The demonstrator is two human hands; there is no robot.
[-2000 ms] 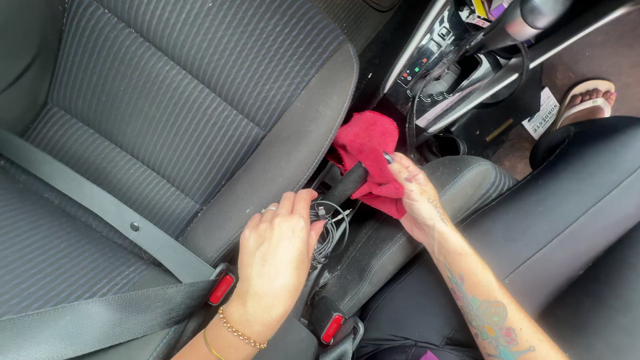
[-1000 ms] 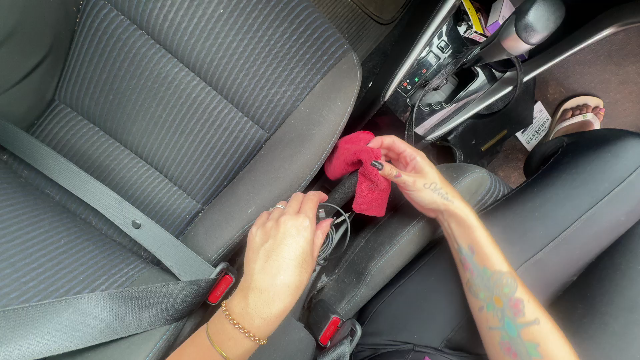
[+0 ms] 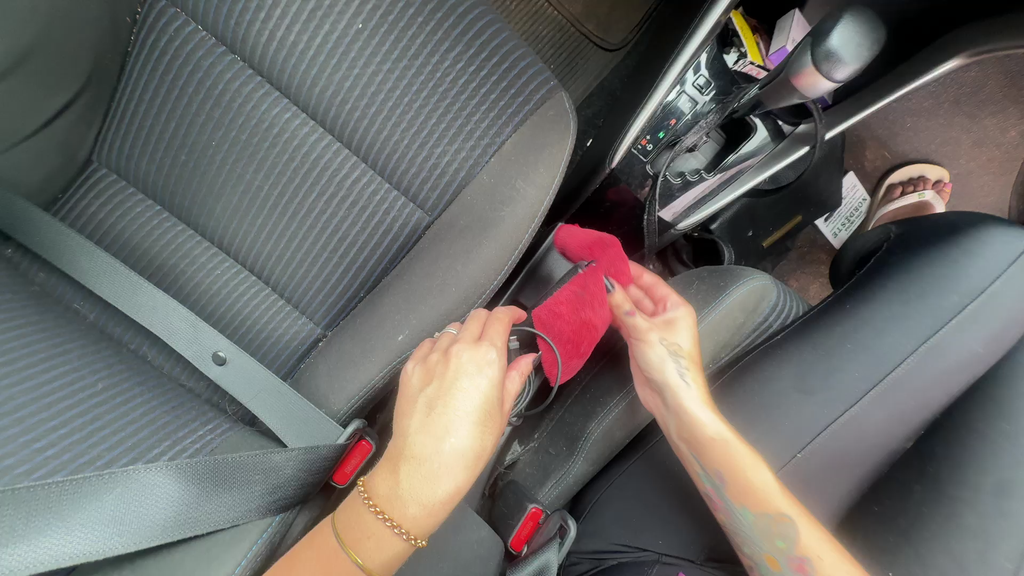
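Between the two front car seats, my right hand [image 3: 660,340] pinches a red cloth [image 3: 572,320] between thumb and fingers. The cloth is draped over the handbrake lever, which it mostly hides. To its left, my left hand [image 3: 464,380] curls beside a coiled grey cable [image 3: 528,392], its thumb and fingertips at the coil. A loop of the cable stands in front of the cloth's lower edge.
A gear shift lever [image 3: 840,52] rises from the console, with small boxes behind it. Two red-buttoned belt buckles [image 3: 352,462] [image 3: 526,530] flank the gap. A grey seat belt [image 3: 160,308] crosses the striped passenger seat [image 3: 320,152]. A sandalled foot [image 3: 912,194] is at upper right.
The red cloth has shifted and now lies over more of the handbrake lever, which showed bare two seconds ago. My right hand has moved with it. My left hand stays by the cable.
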